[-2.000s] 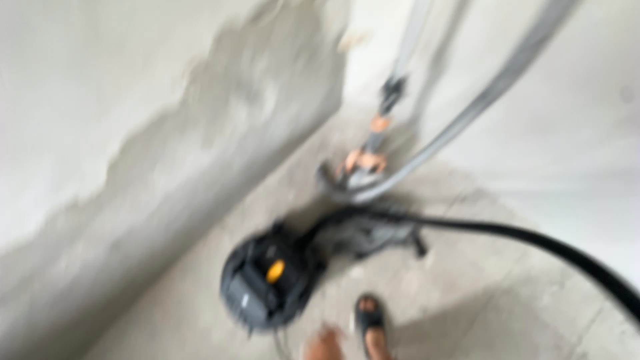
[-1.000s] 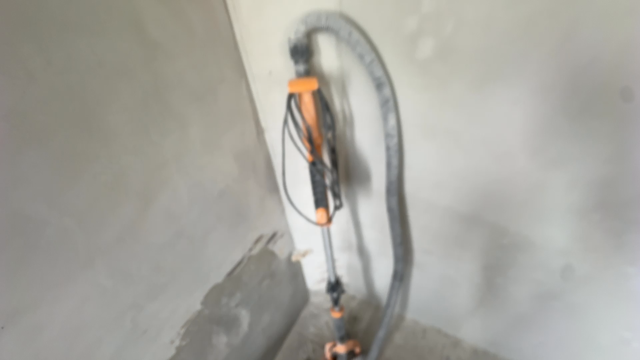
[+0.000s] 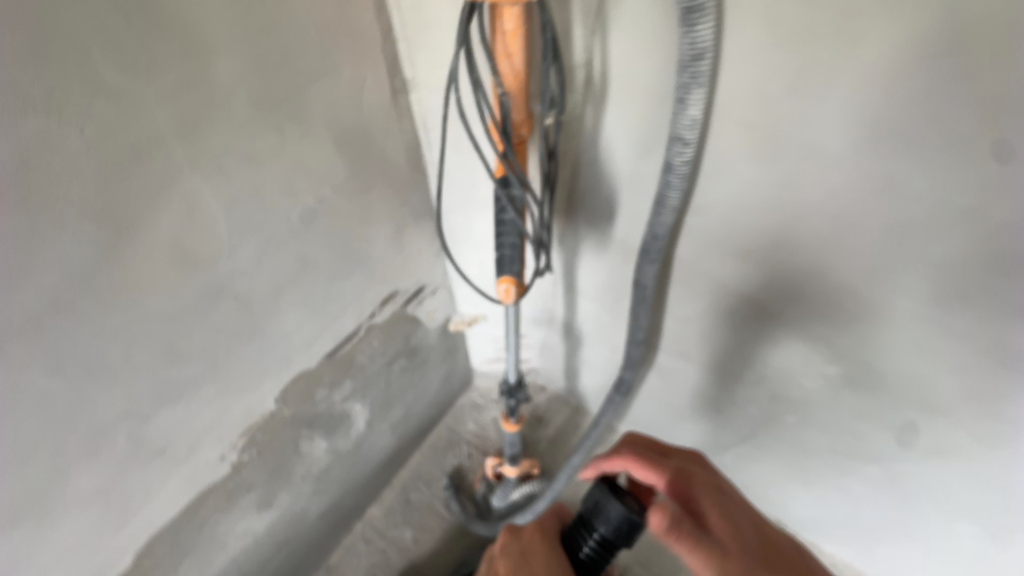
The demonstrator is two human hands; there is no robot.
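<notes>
Low in the head view, my left hand (image 3: 528,548) is closed around a black ribbed hose (image 3: 590,550). My right hand (image 3: 688,500) has its fingers around the open end of the hose's black cuff (image 3: 612,508); blur hides their exact hold. Behind the hands, a long-handled orange and black drywall sander (image 3: 510,232) stands upright in the corner. A looped dark power cord (image 3: 442,216) hangs on its upper part. From above, a grey corrugated hose (image 3: 652,280) runs down on the right and curves round near the sander's head (image 3: 514,480).
Two grey plastered walls meet behind the sander. The left wall (image 3: 200,200) has a darker, rough-edged band (image 3: 344,408) at its base. Bare concrete floor (image 3: 384,512) shows between the walls.
Both hands have come into view at the bottom with the black hose, absent from view a second ago. The view has tilted down from the sander's top.
</notes>
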